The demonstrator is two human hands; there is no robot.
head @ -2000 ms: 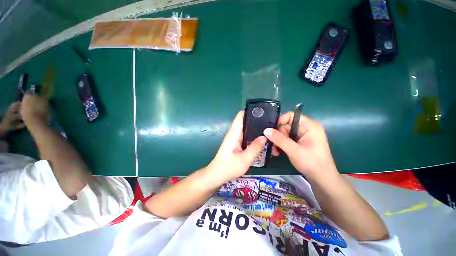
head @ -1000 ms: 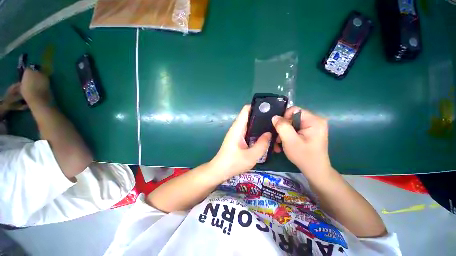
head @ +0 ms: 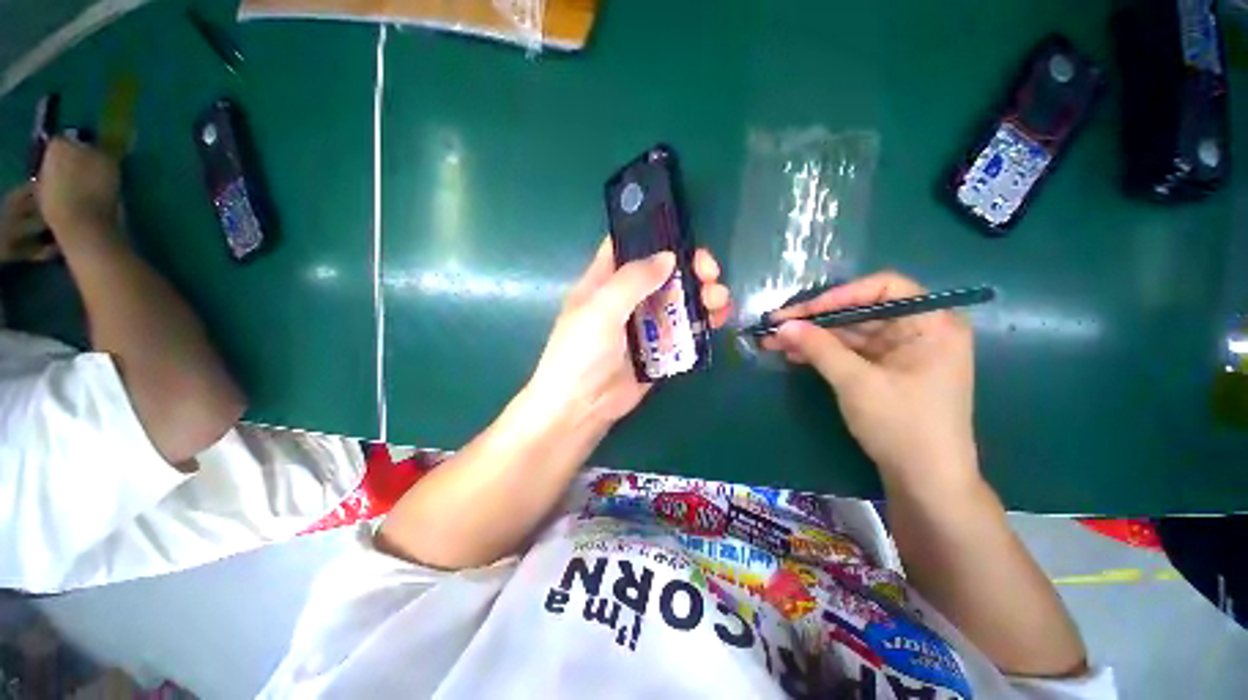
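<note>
My left hand (head: 598, 335) holds a black phone housing (head: 663, 205) upright over the bench, its silver disc at the far end and its silver-blue board near the palm. My left thumb lies across its middle. My right hand (head: 897, 362) holds thin black tweezers (head: 903, 308) like a pen, tip pointing left. The tip is at the near end of the clear release sheet (head: 808, 205), which lies flat and glossy on the bench. Whether a small piece is at the tip I cannot tell.
A loose phone housing (head: 1027, 134) and stacked housings (head: 1173, 103) are at the right. An amber sheet in plastic (head: 452, 14) is at the top edge. Past the white line (head: 381, 233), another housing (head: 229, 181) lies near another worker's arm (head: 137, 301).
My right hand has left the phone and moved right, with the tweezers swung from upright to lying across the fingers, tip at the sheet. My left hand has moved the phone left and tilted it.
</note>
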